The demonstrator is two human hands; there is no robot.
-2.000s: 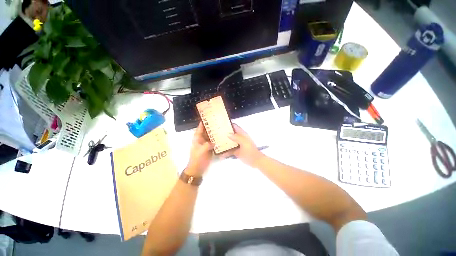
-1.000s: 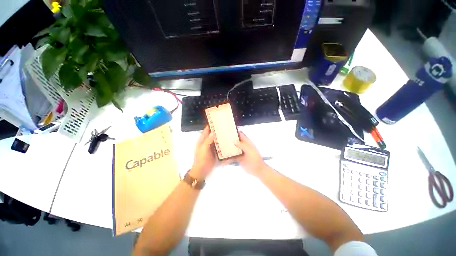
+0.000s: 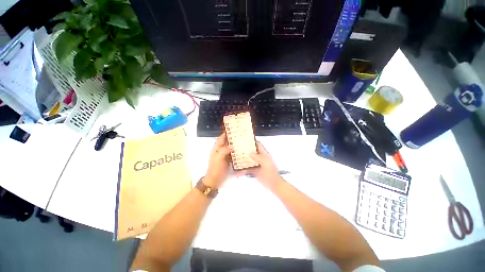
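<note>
A smartphone (image 3: 241, 139) with a lit pale pink-orange screen is held upright in both hands in front of the keyboard. My left hand (image 3: 219, 162) wraps its lower left side; a brown band is on that wrist. My right hand (image 3: 264, 163) holds its lower right side, the thumb by the screen's lower edge. The fingers behind the phone are hidden. A pen (image 3: 284, 172) lies partly hidden behind the right hand on the white desk.
Behind are the keyboard (image 3: 283, 114) and monitor (image 3: 244, 48). Left are a kraft notebook (image 3: 151, 188), blue tape dispenser (image 3: 168, 120), keys (image 3: 106, 136) and plant (image 3: 109, 48). Right are a mouse pad (image 3: 340, 135), calculator (image 3: 384, 201), scissors (image 3: 458, 215) and blue bottle (image 3: 441, 117).
The camera view has shifted and turned, so the desk things sit differently in the picture. Both hands still hold the phone, whose screen now shows rows of content.
</note>
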